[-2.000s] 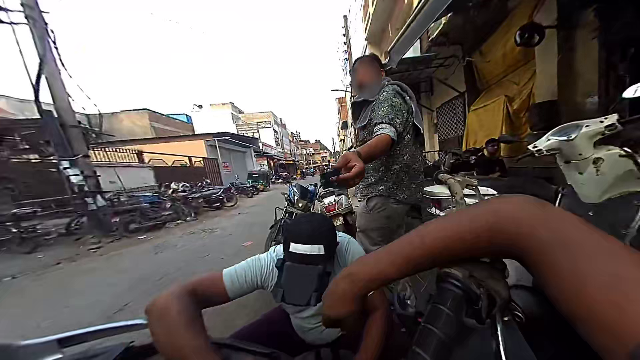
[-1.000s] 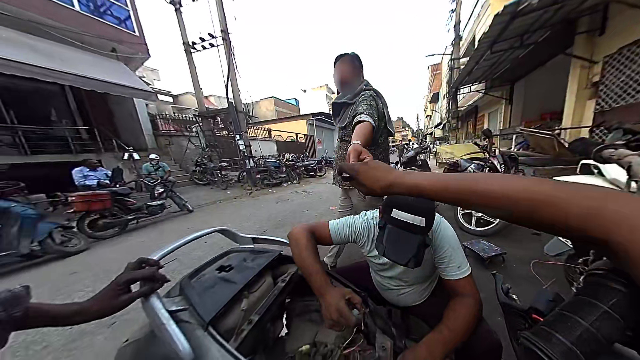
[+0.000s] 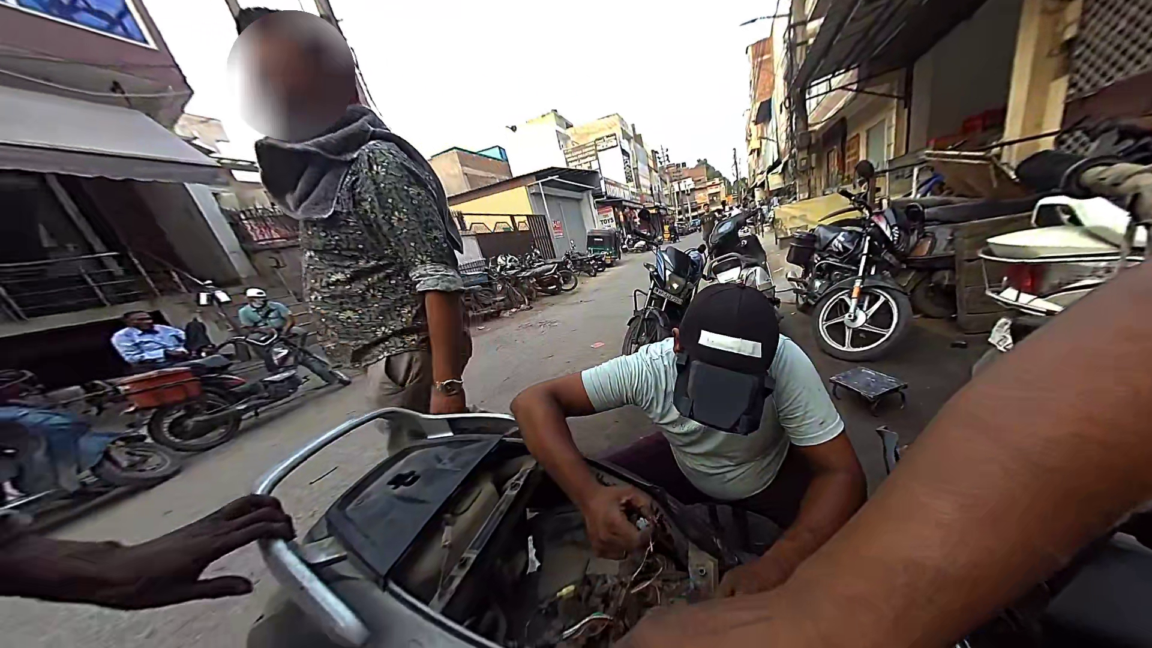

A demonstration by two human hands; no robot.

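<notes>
My right arm reaches in from the right edge; my right hand is cut off by the bottom edge, beside the opened body of a two-wheeler. Its fingers are hidden, so any hold is unclear. Exposed wires lie near it in the dark cavity. My left hand does not appear. At the left, another person's darker hand touches the metal grab rail. A crouching person in a black cap has one fist over the wiring, around something small. That person's other hand is low beside the body panel.
A person in a patterned shirt stands beyond the rail, left of centre. Parked motorcycles line the right side, near a low metal stand. More motorcycles and two seated people are across the street.
My right hand has come down from the standing person's hand to the open two-wheeler body. The standing person's arm has dropped. The darker hand has moved onto the grab rail.
</notes>
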